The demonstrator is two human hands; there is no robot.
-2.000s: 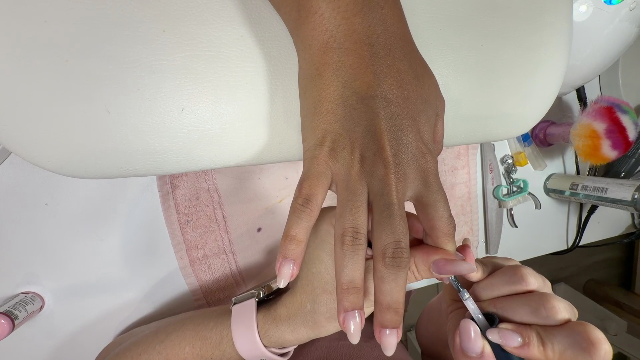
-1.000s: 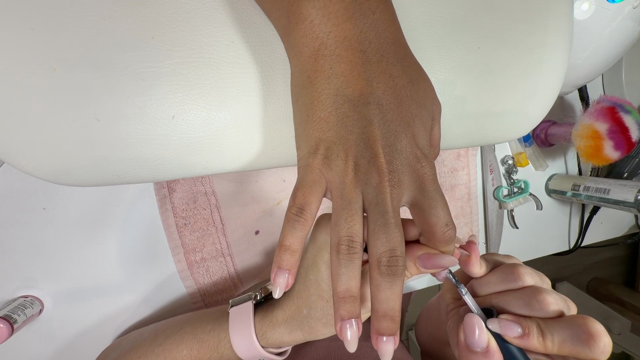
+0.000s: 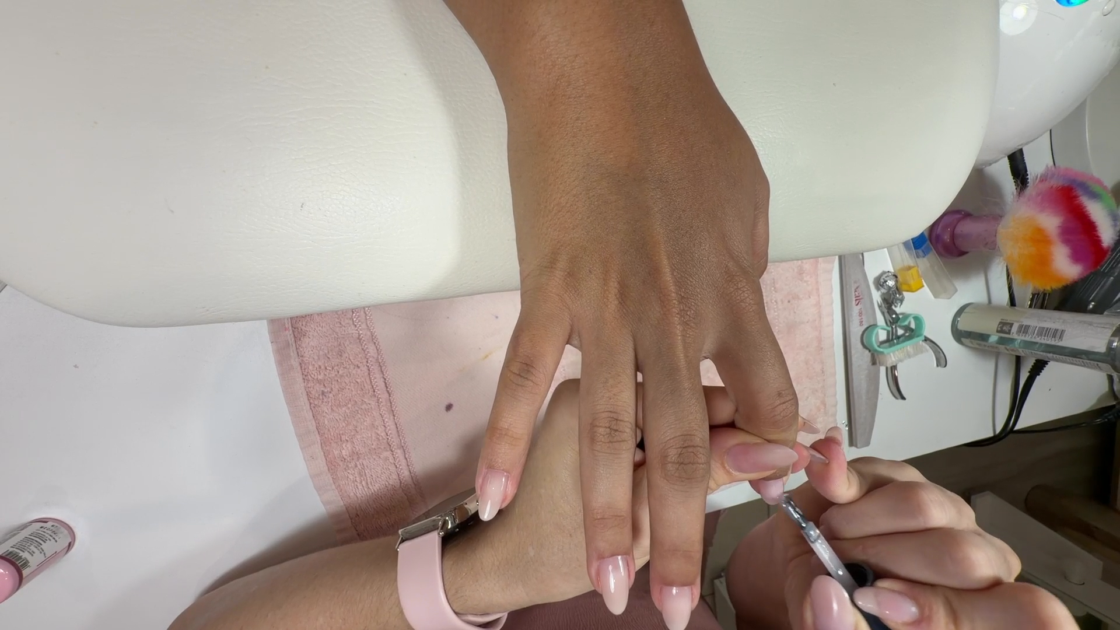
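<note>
Another person's hand (image 3: pixel 639 236) rests palm down over a white padded armrest (image 3: pixel 262 157), fingers spread toward me. Beneath its fingers, my left hand (image 3: pixel 569 499), with a pink-strapped watch (image 3: pixel 424 569) at the wrist, pinches that hand's index finger (image 3: pixel 761 394) between thumb and fingers. My right hand (image 3: pixel 919 542) grips a nail polish brush (image 3: pixel 822 547) by its dark cap, the tip at the nail of the held finger. The other three visible fingernails are long and pale pink, glossy. My left palm is partly hidden.
A pink towel (image 3: pixel 350 420) lies under the hands. At right are a nail file (image 3: pixel 860 350), a teal-handled brush (image 3: pixel 897 337) on metal nippers, a clear labelled bottle (image 3: pixel 1037 334) and a multicoloured fluffy brush (image 3: pixel 1059 227). A pink bottle (image 3: pixel 37 551) lies at lower left.
The other person's index finger has bent more and its tip has come down in my left hand's hold. The brush in my right hand has stayed close to the nail.
</note>
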